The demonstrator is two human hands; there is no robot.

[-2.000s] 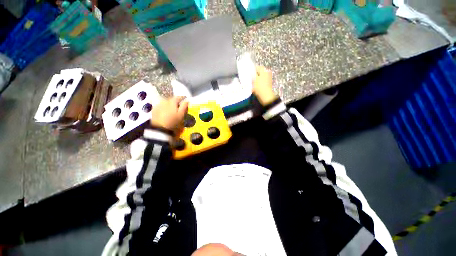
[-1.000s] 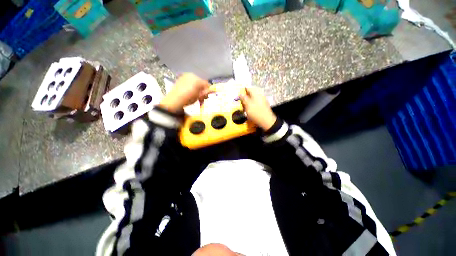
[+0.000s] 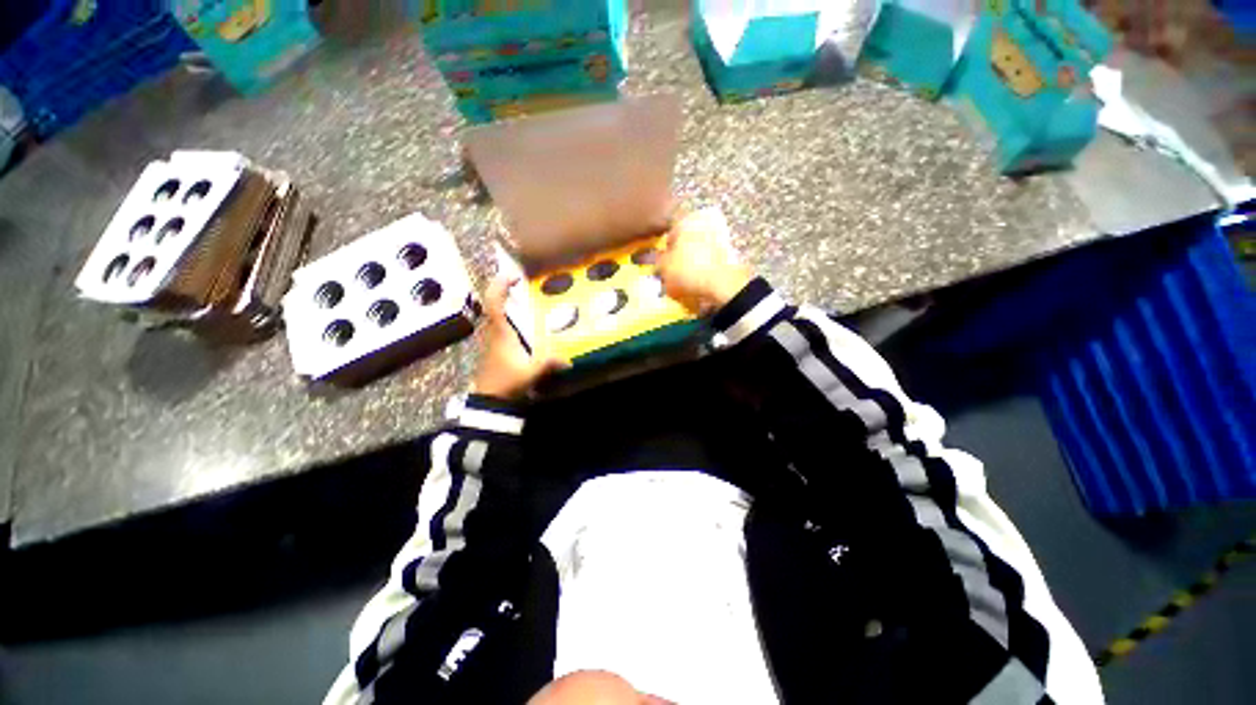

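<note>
A teal carton (image 3: 638,349) lies open at the bench's front edge, its greyish lid (image 3: 579,179) standing up behind the opening. A yellow-orange insert (image 3: 595,306) with six holes sits in the opening, face up. My left hand (image 3: 513,347) grips the carton's left side, the thumb and fingers around the near left corner. My right hand (image 3: 700,265) lies over the insert's right end, covering part of its right holes; its fingers are blurred and bright. I cannot tell how deep the insert sits.
A near insert stack (image 3: 382,298) with a white top lies left of the carton. A taller leaning insert stack (image 3: 163,227) stands further left. Teal boxes (image 3: 530,58) stand behind, and open boxes (image 3: 1033,90) at the rear right. A blue crate (image 3: 1157,372) is at right below the bench.
The insert has moved from in front of the carton into its opening. My left hand has moved down to the carton's left side. The lid stands more upright.
</note>
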